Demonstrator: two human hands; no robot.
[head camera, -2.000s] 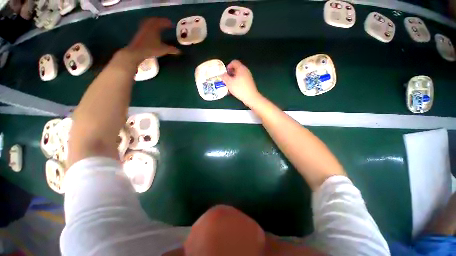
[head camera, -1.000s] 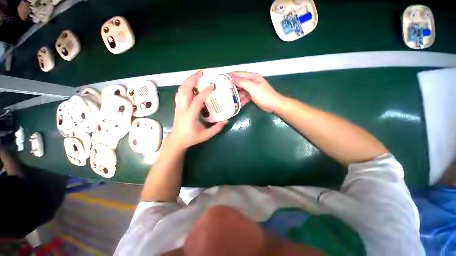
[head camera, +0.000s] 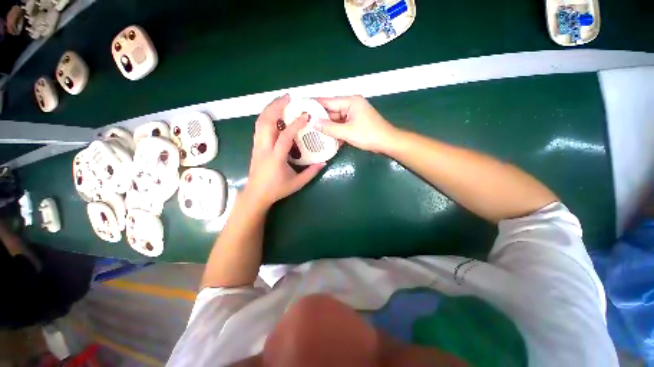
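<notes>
A cream-white rounded unit (head camera: 313, 143) is held in both hands above the near side of the pale strip, with its slotted grille and dark openings facing up. No blue part shows in it. My left hand (head camera: 276, 154) is wrapped round its left side, with fingers across the dark openings and the thumb below. My right hand (head camera: 358, 125) grips its upper right side, with the thumb on the face near the grille. The underside of the unit is hidden.
A pile of cream covers (head camera: 147, 172) lies at left inside the pale strip (head camera: 459, 76). Beyond the strip are back housings with blue parts (head camera: 382, 20) and several cream units (head camera: 134, 53). A white sheet (head camera: 631, 136) lies at right; a neighbour's blue clothing (head camera: 634, 279) shows there.
From reaching over the belt, both hands have come back with a unit. In the last second the blue-showing gap at its right edge went out of sight, and my right thumb moved onto its face.
</notes>
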